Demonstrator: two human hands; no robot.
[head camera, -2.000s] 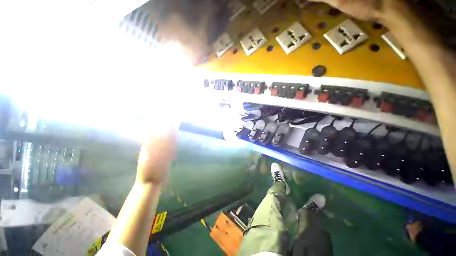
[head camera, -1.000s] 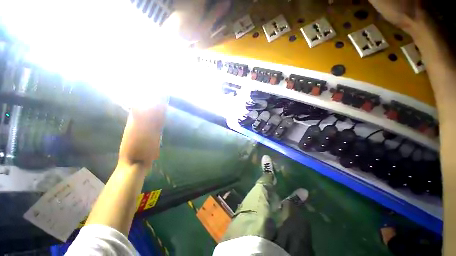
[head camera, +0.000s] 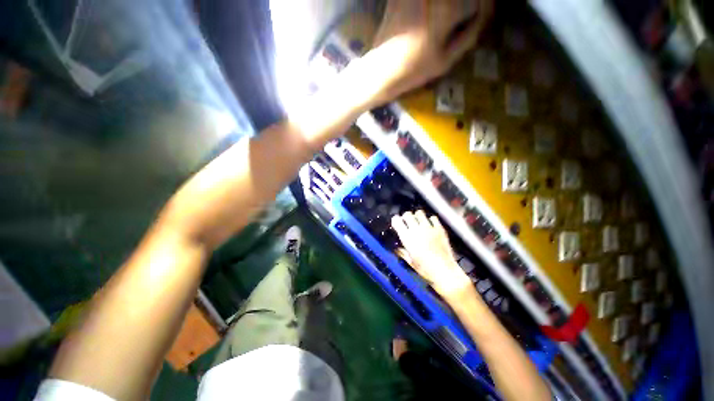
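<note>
My left hand (head camera: 442, 39) is at the top, blurred and partly dark, over the upper end of the yellow socket board (head camera: 509, 223). What it holds, if anything, cannot be made out. My right hand (head camera: 427, 244) reaches down, fingers bent, onto black power adapters (head camera: 381, 196) in a blue tray (head camera: 338, 205). Its fingertips are among the adapters; whether they grip one cannot be told. White socket outlets (head camera: 515, 175) stand in rows on the board.
A white front rail (head camera: 438, 168) with red-and-black terminals runs diagonally between tray and board. A red cloth or tag (head camera: 567, 324) hangs over it. A pale curved bar (head camera: 626, 117) crosses the right. Glare sits at top centre. An orange box (head camera: 192, 341) stands on the green floor.
The view has swung right along the rack, bringing the blue tray and more sockets in. My right hand has come down from the board to the tray; my left arm now reaches across to the board.
</note>
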